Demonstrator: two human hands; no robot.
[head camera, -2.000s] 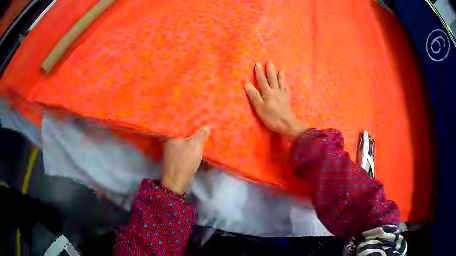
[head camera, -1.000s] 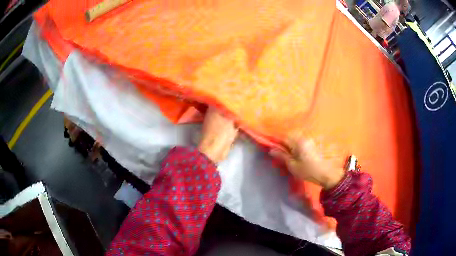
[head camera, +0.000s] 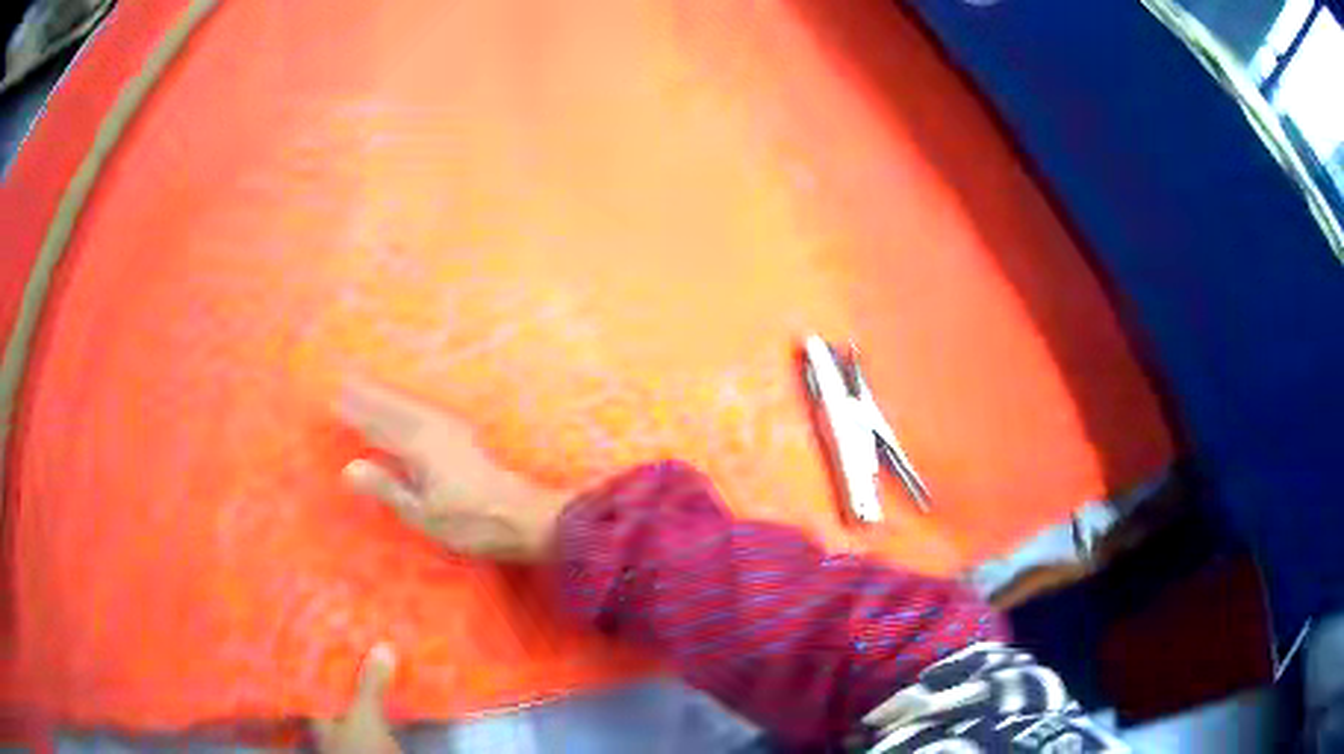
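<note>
The orange fabric lay (head camera: 634, 265) covers most of the view, with a faint spotted pattern. My right hand (head camera: 442, 469) is blurred and lies on the cloth left of centre, fingers pointing left. My left hand (head camera: 363, 714) is at the bottom edge, mostly cut off; its thumb shows on top of the cloth's near edge and its other fingers are hidden. The plier stapler (head camera: 855, 427) lies on the cloth right of centre, its handles apart in a V, untouched. A pale underlay sheet (head camera: 590, 722) sticks out below the orange edge.
A long thin tan pole (head camera: 74, 206) lies along the left side of the cloth. A dark-blue press beam (head camera: 1120, 236) runs down the right side. Bright window panes (head camera: 1312, 89) show at the top right. A dark gap (head camera: 1179, 619) lies below the cloth's right corner.
The view has shifted right and closer to the cloth. My right hand has left the cloth's edge and now lies flat on top. The lifted edge is down. The stapler shows fully.
</note>
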